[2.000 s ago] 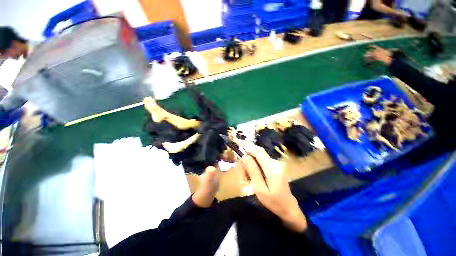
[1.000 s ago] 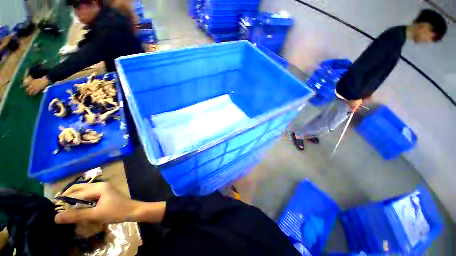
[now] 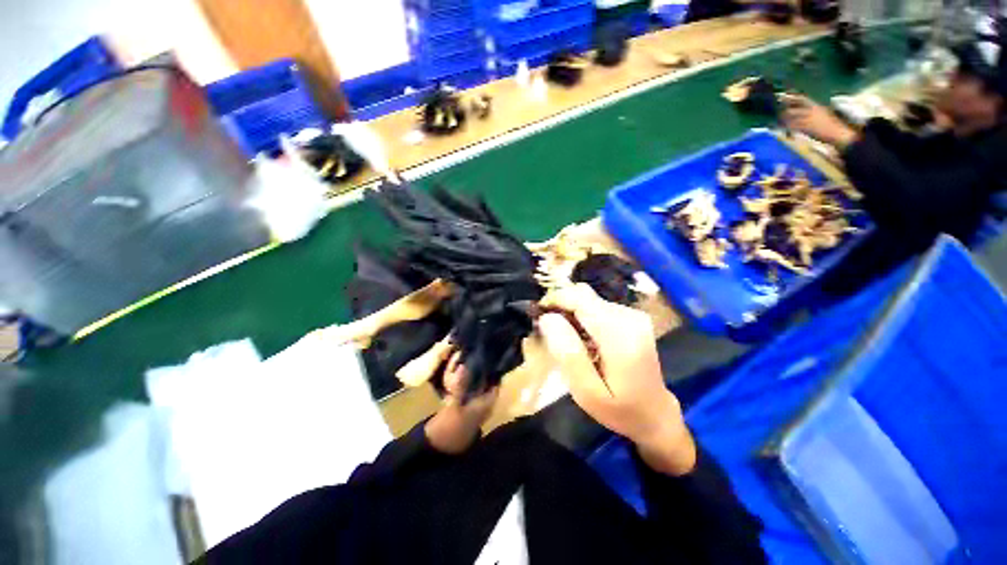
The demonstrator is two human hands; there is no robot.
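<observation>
A large figure or figure part (image 3: 480, 259), a black jagged layered mass with beige limb-like pieces pointing left, is held up over the bench edge. My left hand (image 3: 458, 414) grips it from below. My right hand (image 3: 613, 359) is at its right side with fingers curled; something thin and dark shows between the fingers, too blurred to name. Whether the right fingers touch the figure is hard to tell. Another black and beige piece (image 3: 605, 274) lies on the bench behind my right hand.
White liner sheets (image 3: 276, 430) lie left. A blue shallow tray (image 3: 707, 298) of beige parts stands right, a large blue crate (image 3: 850, 364) nearer. The green conveyor (image 3: 574, 166) runs behind, with a grey metal box (image 3: 122, 166) at the left. A person (image 3: 917, 166) works at the right.
The view has swung back left from the crate to the bench. The figure is now raised and turned, black flaps upward, in my left hand. The right hand is again beside it.
</observation>
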